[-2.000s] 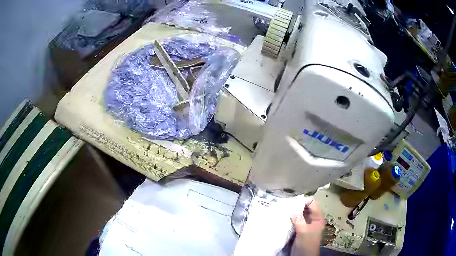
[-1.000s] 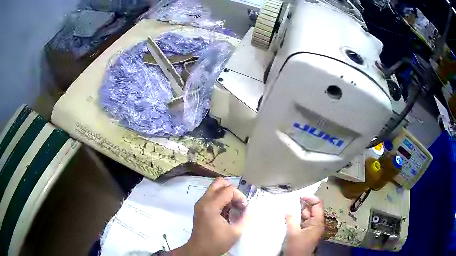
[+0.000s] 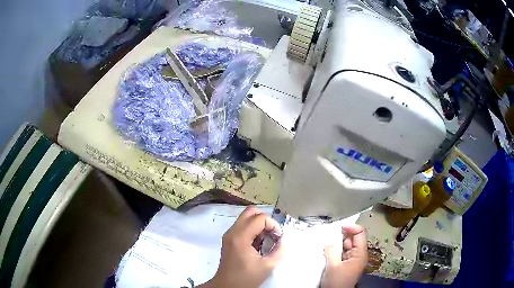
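Observation:
A white fabric panel (image 3: 169, 244) with thin dark lines spreads below the cream JUKI machine head (image 3: 366, 135) and runs under it. My left hand (image 3: 245, 247) is at the panel just left of the needle area, thumb and fingers pinched together; a small dark or metallic sliver shows between them. My right hand (image 3: 345, 256) pinches the panel's right side with curled fingers. The shiny metal parts (image 3: 279, 216) under the head are partly hidden by my left fingers and the head. The panel between my hands is overexposed.
A plastic bag of bluish-purple pieces (image 3: 163, 107) with crossed tan strips (image 3: 189, 81) lies on the chipped table (image 3: 84, 126). Thread cones (image 3: 420, 197), a slim dark tool (image 3: 407, 228) and a control panel (image 3: 465, 183) are at right. A green-and-white striped chair (image 3: 39, 180) stands left.
My left hand has come in from out of view to the panel beside the needle area since the earliest frame. My right hand stays at the panel's right side. The view has shifted slightly.

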